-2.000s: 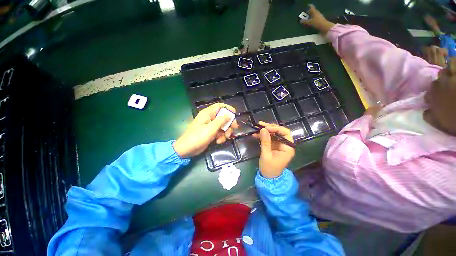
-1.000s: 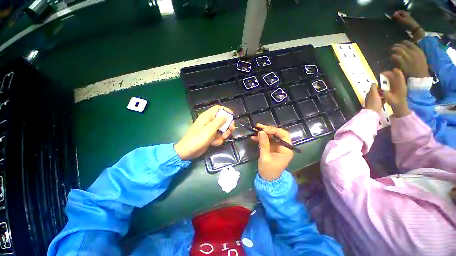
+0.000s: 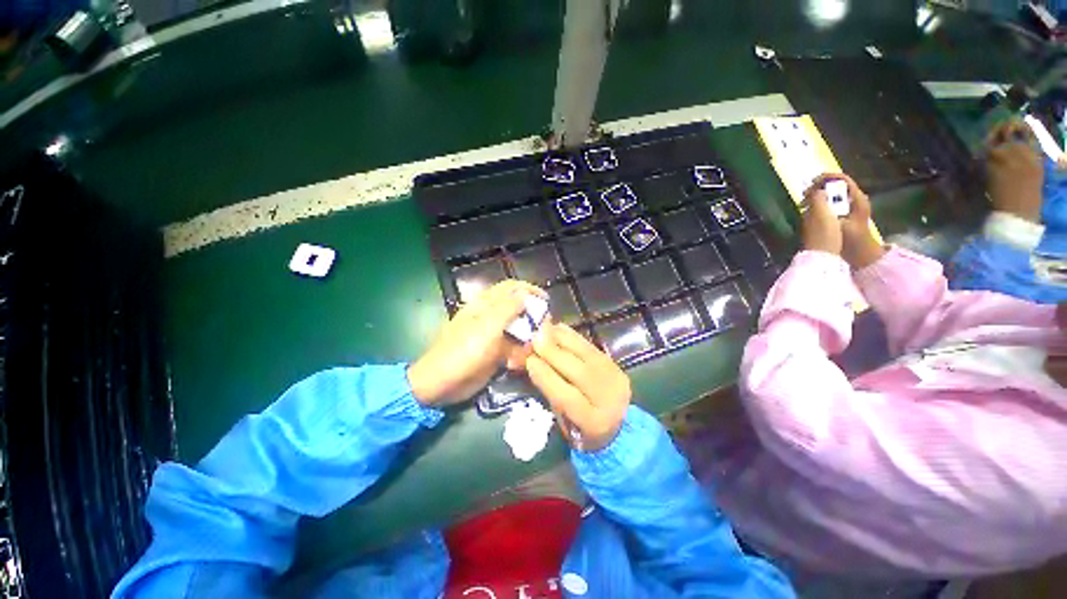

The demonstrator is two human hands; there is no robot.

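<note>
My left hand (image 3: 470, 344) is bare and holds a small white device housing (image 3: 530, 316) over the near left part of the black blister tray (image 3: 608, 252). My right hand (image 3: 578, 380) is against the housing, its fingertips touching the near right side. The thin dark tool cannot be made out now; whether the right hand still holds it is hidden. Several pale-outlined housings (image 3: 638, 234) lie in the tray's far pockets. Another white housing with a dark centre hole (image 3: 312, 260) lies on the green bench at left.
A crumpled white scrap (image 3: 528, 429) lies at the tray's near corner. Stacked black trays (image 3: 88, 351) stand at left. A metal post (image 3: 580, 70) rises behind the tray. A person in pink at right holds a white housing beside a yellow-edged strip (image 3: 790, 146).
My right hand has moved left onto the housing, and the dark tool is no longer visible. The pink-sleeved neighbour's hands have come together around a housing. The camera view has shifted slightly.
</note>
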